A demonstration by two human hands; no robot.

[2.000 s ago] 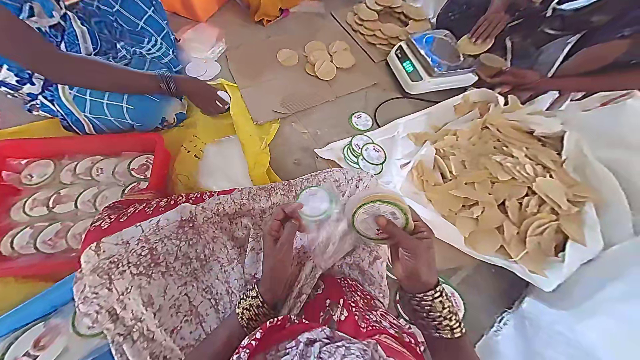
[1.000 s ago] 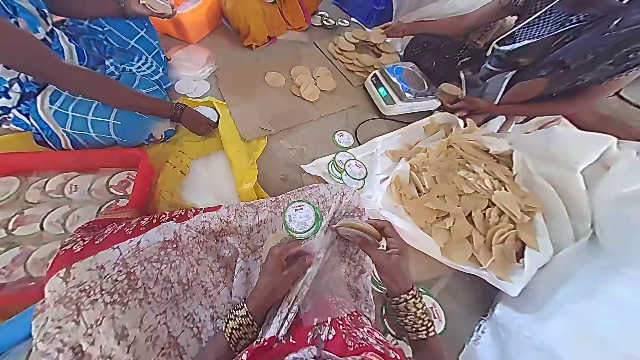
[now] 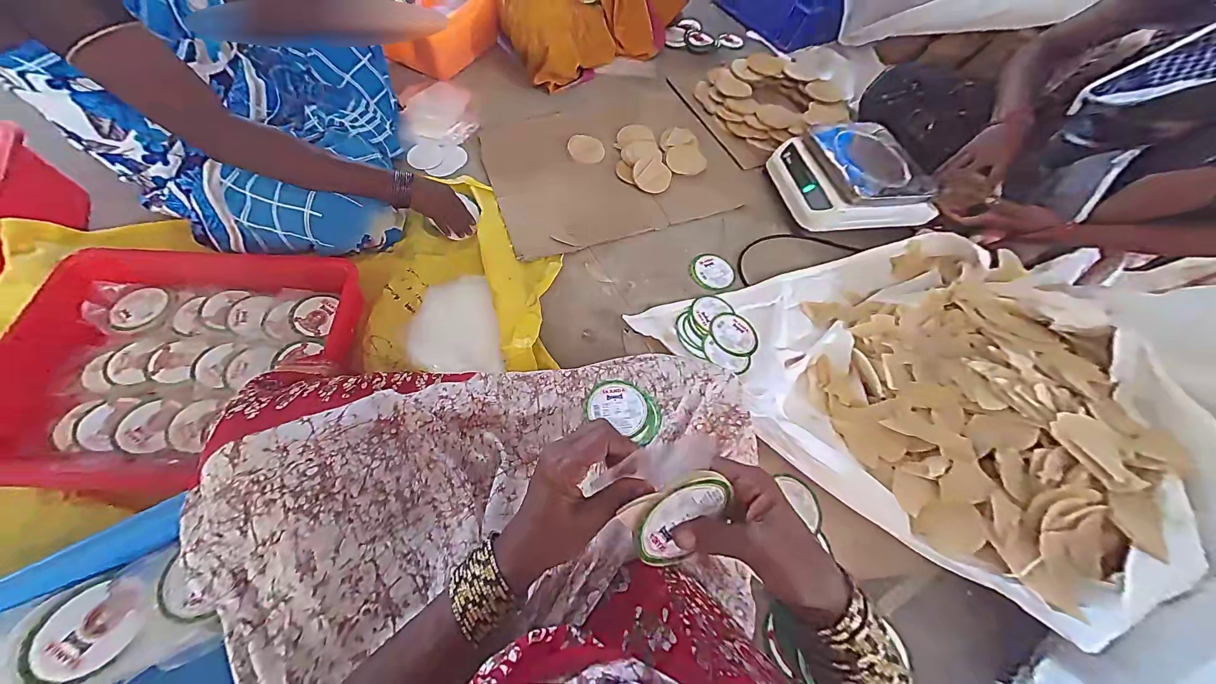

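Note:
My right hand [image 3: 760, 532] grips a stack of thin tan discs with a round green-edged label [image 3: 682, 518] on its face, above my lap. Close on its left, my left hand [image 3: 570, 503] pinches the edge of a clear plastic bag [image 3: 665, 461], which lies around or against the stack; how far the stack is inside cannot be told. A small pile of green-edged round labels [image 3: 619, 410] rests on the patterned cloth [image 3: 380, 494] over my lap, just beyond my left hand.
A red tray [image 3: 347, 304] of packed discs stands at left, a blue tray [image 3: 95, 560] below it. At right, a white sheet [image 3: 1173, 560] holds broken tan pieces [image 3: 988, 427]. Loose labels [image 3: 733, 334] lie beside it. A digital scale [image 3: 845, 180] and two people's hands [image 3: 446, 209] [image 3: 997, 190] are beyond.
The stack in my right hand now shows its label face; a second ago it was edge-on. My left hand has come to the bag beside it. The view has shifted.

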